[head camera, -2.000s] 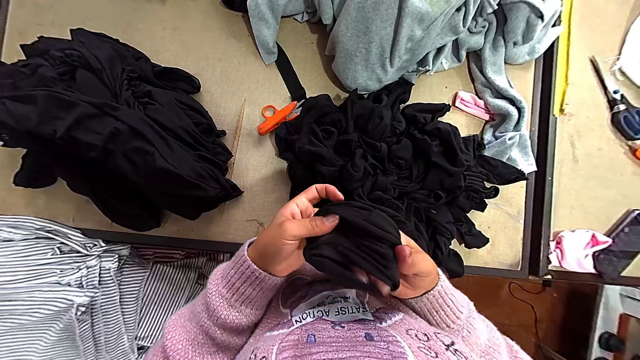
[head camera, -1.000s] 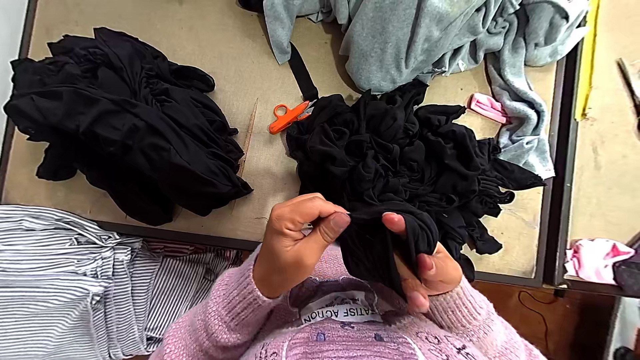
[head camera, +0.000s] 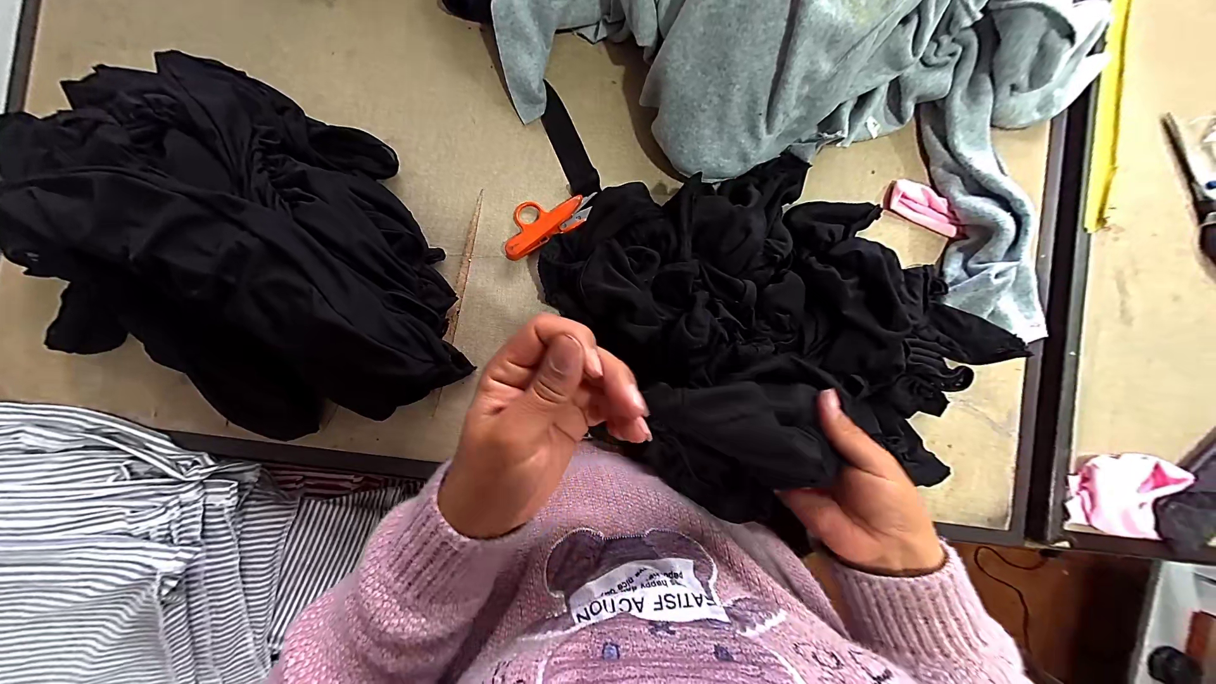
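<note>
My right hand (head camera: 869, 494) grips the right end of a piece of black fabric (head camera: 750, 432), thumb on top and fingers beneath. My left hand (head camera: 551, 408) is raised at the left of that piece, fingers curled and thumb bent inward; whether a thread or fabric edge is between them cannot be told. Just beyond both hands lies a crumpled heap of black fabric pieces (head camera: 712, 275). Orange-handled thread snips (head camera: 541, 228) lie at the heap's upper left edge, blades pointing to it, near a black strap (head camera: 568, 142).
A larger black garment pile (head camera: 218, 237) lies at the left. Grey fleece fabric (head camera: 788, 76) covers the far side, with a pink folded piece (head camera: 921, 209) beside it. Striped fabric (head camera: 95, 551) sits below the table edge. Scissors (head camera: 1192, 180) and pink cloth (head camera: 1126, 494) are at the right.
My left hand has come away from the black piece it was pinching and is now raised beside it. The piece is now spread flatter, and my right hand holds its right end.
</note>
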